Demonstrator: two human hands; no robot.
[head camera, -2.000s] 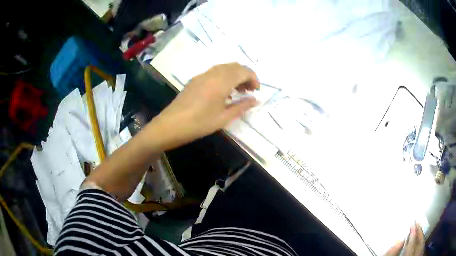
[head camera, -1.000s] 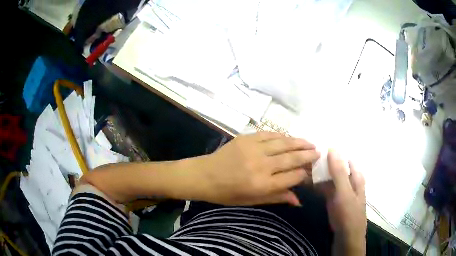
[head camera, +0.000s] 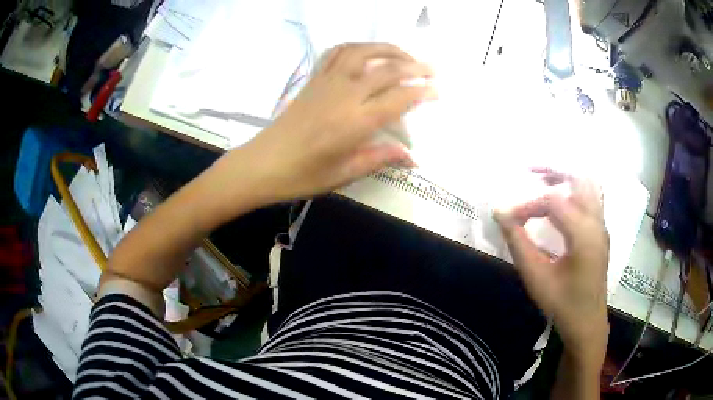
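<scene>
White cut pieces (head camera: 227, 86) lie at the left of the white machine table (head camera: 446, 211), overexposed so their edges are partly lost. My left hand (head camera: 352, 117) is above the table just right of them, fingers curved with thumb and fingertips apart; glare hides whether cloth is between them. My right hand (head camera: 559, 234) is at the table's front edge, thumb and fingers curled toward each other over white glare that may be cloth; I cannot tell if it grips it. Part of the sewing machine (head camera: 559, 39) shows at the top.
A dark smartphone (head camera: 682, 180) with a white cable lies at the right. Ruler marks run along the front edge. A red-handled tool (head camera: 103, 95) is at the left table edge. Bundled white pieces (head camera: 70, 269) stand in a yellow-framed holder (head camera: 78, 215) beside a blue object (head camera: 33, 172).
My hands were close together at a small white piece and are now apart. My left hand has moved up and left; my right has moved slightly right and up. The view has shifted right.
</scene>
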